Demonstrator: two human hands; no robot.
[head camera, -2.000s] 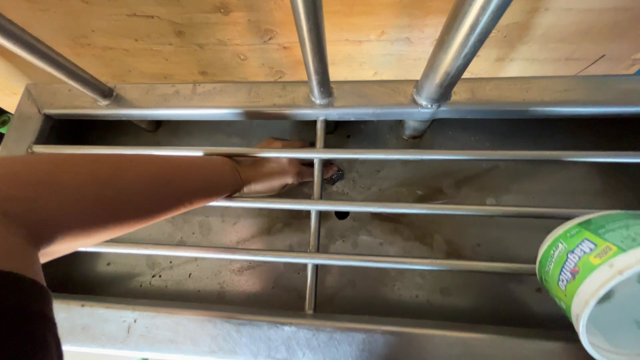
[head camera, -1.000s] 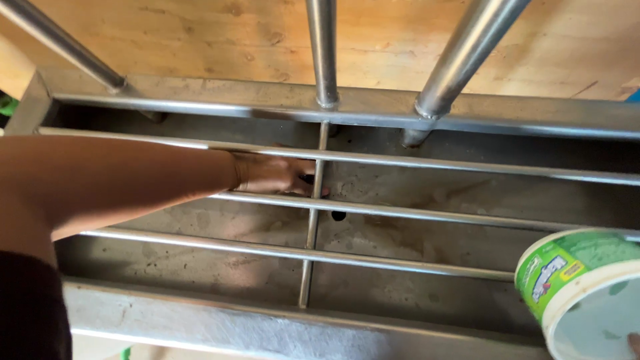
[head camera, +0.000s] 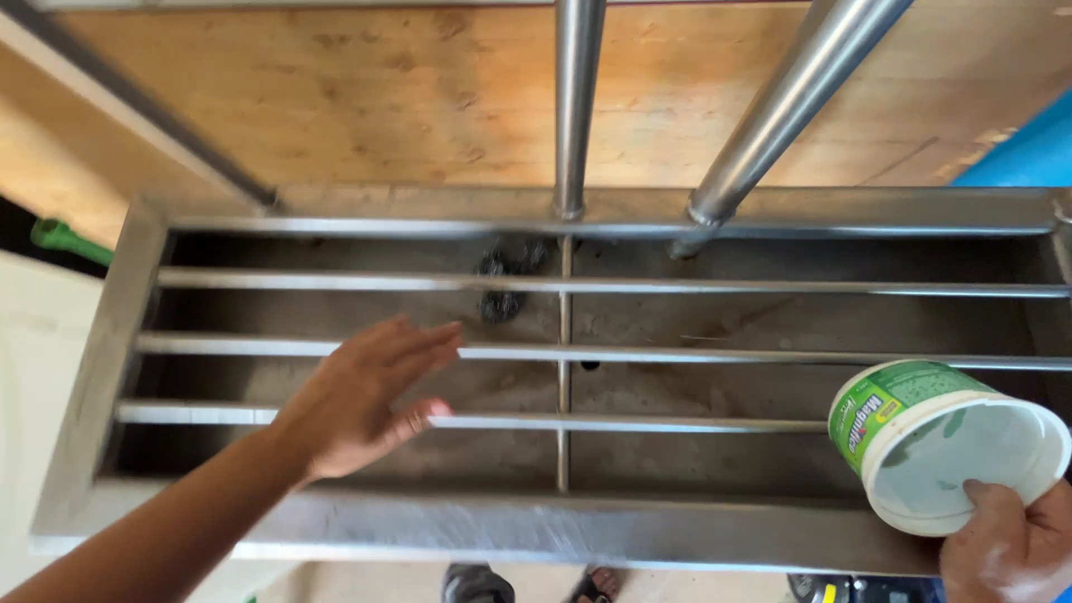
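My left hand (head camera: 377, 394) is empty, fingers apart, above the left part of a stainless steel trough (head camera: 402, 523) crossed by metal rods. Just beyond its fingertips, under the rods and beside the short cross rod (head camera: 564, 385), lies a dark metal scouring pad (head camera: 500, 306), with more dark mesh behind it. At the lower right my right hand (head camera: 1001, 536) grips the rim of a white plastic tub (head camera: 892, 419) with a green label. The tub tilts toward me, and some greenish residue shows inside.
Steel tubes (head camera: 579, 109) rise from the far edge before a wooden board (head camera: 377, 92). A small dark hole (head camera: 590, 365) shows in the trough floor. Blue material (head camera: 1026, 151) stands at the right, a green object (head camera: 71, 241) at the left. Feet and a dark device (head camera: 867, 589) are below.
My left hand has come out from under the rods and is now above them. The scouring pad lies left of the cross rod. The tub remains at the right.
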